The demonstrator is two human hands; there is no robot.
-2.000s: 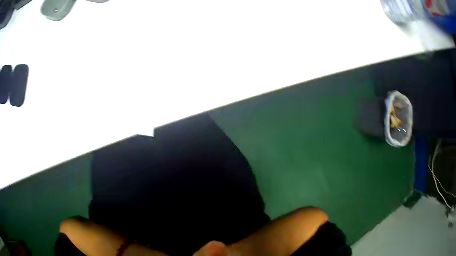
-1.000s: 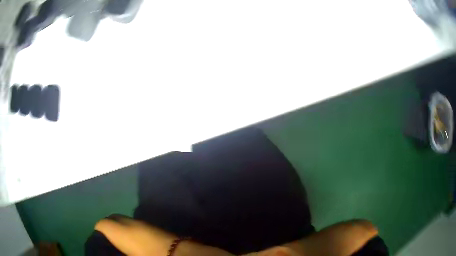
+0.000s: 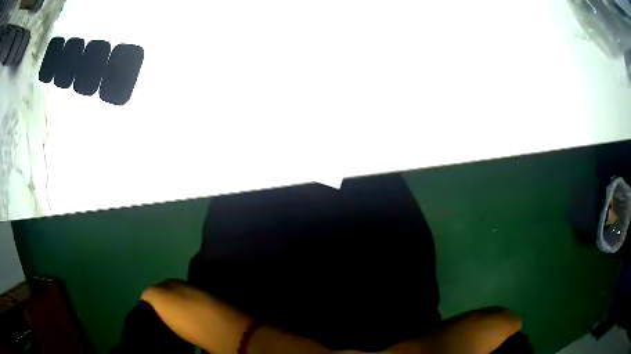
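Note:
Several black adhesive pads (image 3: 122, 75) lie in a slanting row on the upper left of the large white backing sheet (image 3: 332, 90). The sheet is glaring white and covers most of the table. Both my forearms come in low at the picture's bottom, the left one with a dark red bracelet at the wrist. My hands are cut off by the bottom edge, away from the pads and sheet, and what they hold cannot be seen.
Dark grey pieces (image 3: 12, 45) stand on the marble-look table top (image 3: 21, 148) at the far left. A clear plastic bag (image 3: 603, 24) lies at the upper right. A small lined waste bin (image 3: 614, 216) stands on the green floor (image 3: 505, 235) at right. A brown object (image 3: 52, 311) is at lower left.
The view has shifted left, so the full row of black pads and the table's left side now show. The grey housings seen earlier at the upper left have left the picture. My forearms stay low.

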